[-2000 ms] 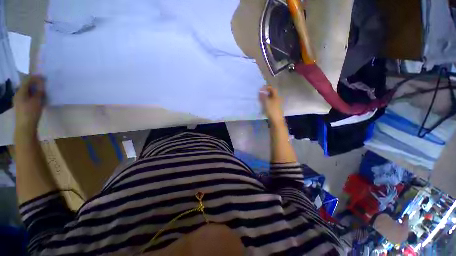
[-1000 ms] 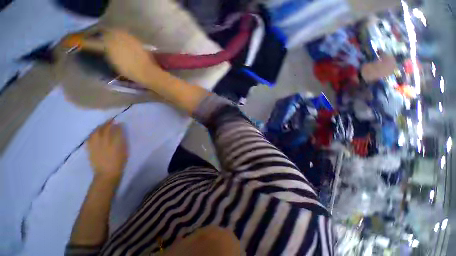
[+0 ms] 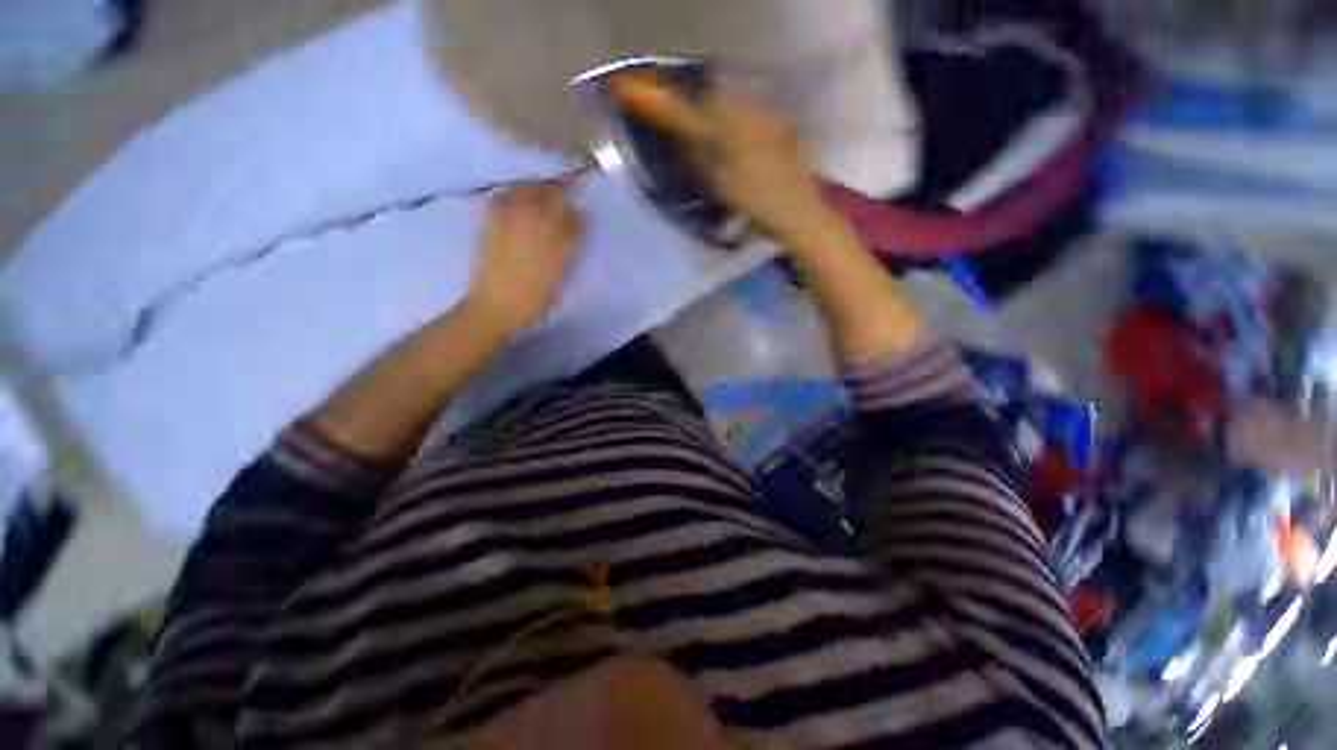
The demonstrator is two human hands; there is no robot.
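A large pale-blue sleeve panel [image 3: 293, 308] lies spread on the pale table, with a thin dark wavy seam allowance [image 3: 315, 229] running along it. My left hand [image 3: 524, 252] rests on the panel at the right end of the seam, fingers bent; whether it pinches the cloth is unclear. My right hand [image 3: 745, 154] grips the orange handle of the steam iron [image 3: 678, 164], whose silver rim is at the panel's right end, close to my left hand. The frame is blurred.
The maroon iron hose [image 3: 953, 227] curves right from the iron past dark fabric. Bare pale table cloth [image 3: 513, 66] shows behind the panel. Heaped red [image 3: 1166, 366] and blue fabric lies at the lower right. Another pale pile [image 3: 18, 454] is at the left edge.
My hands have gone from the panel's two ends to the seam's right end, the right hand taking hold of the iron. The seam now shows. The view has swung right and partly back.
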